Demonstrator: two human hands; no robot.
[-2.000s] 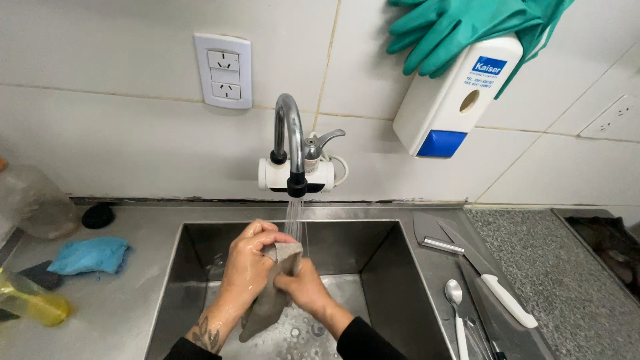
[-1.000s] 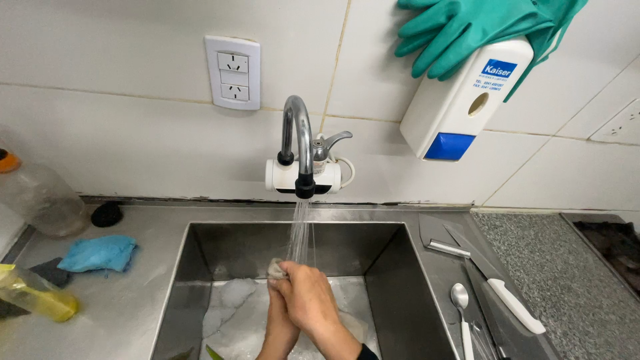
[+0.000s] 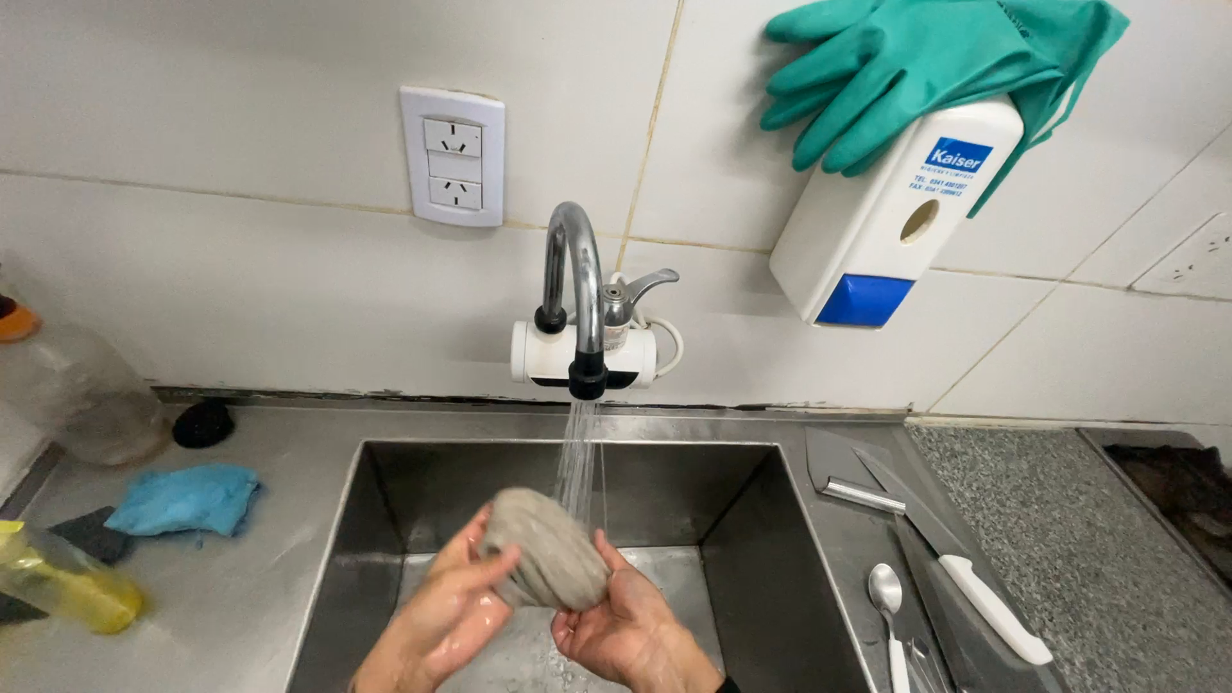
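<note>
A wet, bunched grey-beige cloth (image 3: 544,553) is held over the stainless steel sink (image 3: 746,505), just in front of the stream of water. My left hand (image 3: 448,597) grips its left side, the thumb lying across the front. From below and the right, my right hand (image 3: 626,616) supports it with curled fingers. Water (image 3: 578,452) runs from the black-tipped chrome faucet (image 3: 585,289), which has a white body on the tiled wall.
On the left lie a blue cloth (image 3: 188,500), a black round object (image 3: 203,423), a plastic bottle (image 3: 82,385) and a container of yellow liquid (image 3: 77,587). On the right are a white-handled knife (image 3: 991,606), a scraper (image 3: 863,496) and a spoon (image 3: 885,589). Green gloves (image 3: 905,77) drape over a dispenser (image 3: 895,212).
My hands have moved apart from their tight clasp of a second ago, and the cloth now shows as a loose bundle between them. Two seconds ago it hung down flatter.
</note>
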